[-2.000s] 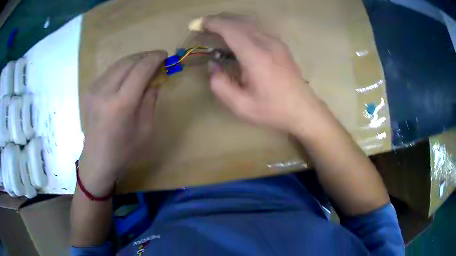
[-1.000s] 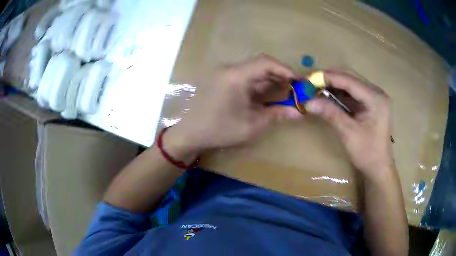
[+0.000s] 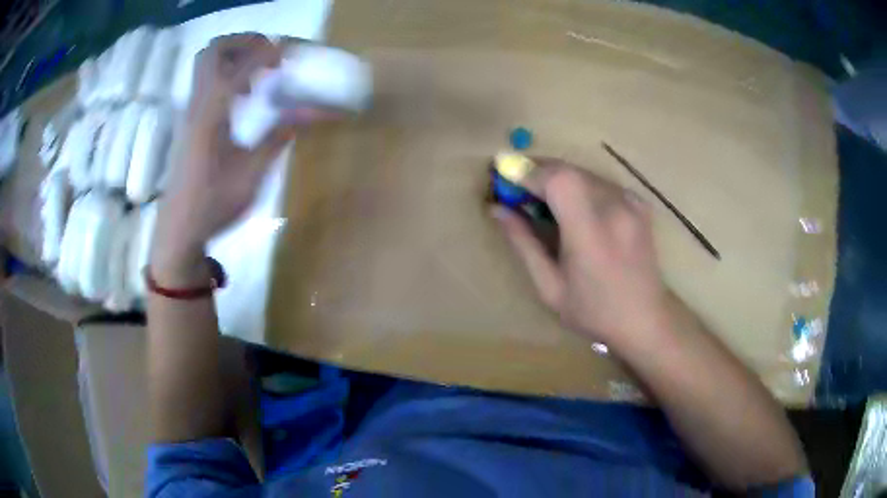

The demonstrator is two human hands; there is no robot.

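My left hand point(image 3: 219, 146) is raised over the white board's right part and holds a white plastic housing point(image 3: 326, 78), blurred by motion. My right hand point(image 3: 593, 233) is over the cardboard sheet, its fingers closed around a bright blue battery point(image 3: 510, 193). A cream-yellow cover is on one of its fingertips. Wires and circuit board cannot be made out; the hand hides part of the battery. A slim dark rod-like tool point(image 3: 661, 199) lies on the cardboard to the right of my right hand.
White housings point(image 3: 107, 160) stand in rows at the left, beside the white board point(image 3: 243, 282). The brown cardboard sheet point(image 3: 418, 292) has a blue-green dot point(image 3: 521, 138) above my right hand. Open cardboard boxes point(image 3: 117, 379) are below left.
My left hand has let go of the blue battery, moved left and up, and taken a white housing. The slim tool has left my right hand and lies on the cardboard.
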